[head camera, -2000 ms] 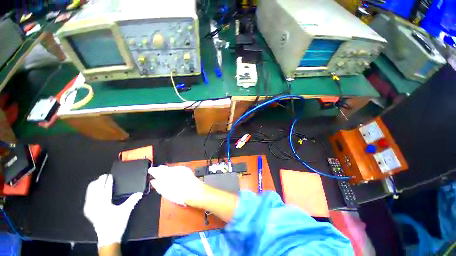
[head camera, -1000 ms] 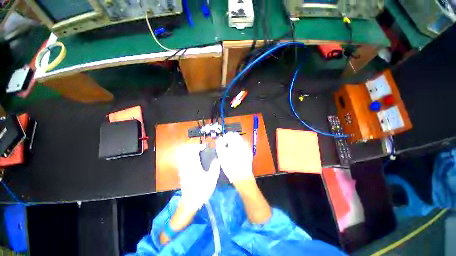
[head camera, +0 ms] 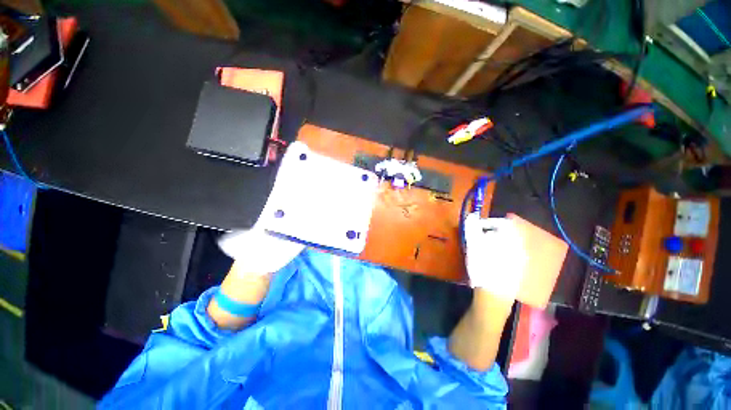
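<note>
My left hand, white-gloved, holds a flat set-top box by its lower left edge, pale underside up, over the left of the orange base board. My right hand, also gloved, is closed around the blue cable at the board's right edge; the cable's end is hidden. A blue marker pen lies just above this hand. The connector block with white plugs sits at the board's back. A black box rests on a salmon foam pad to the left.
Another foam pad lies right of the board, partly behind my right hand. Further right are a remote control and the orange switch box. RCA plugs and black leads lie behind the board. More boxes are far left.
The set-top box has left the fixture and is in my left hand, underside up. My right hand has moved right with the blue cable. The view has shifted and tilted.
</note>
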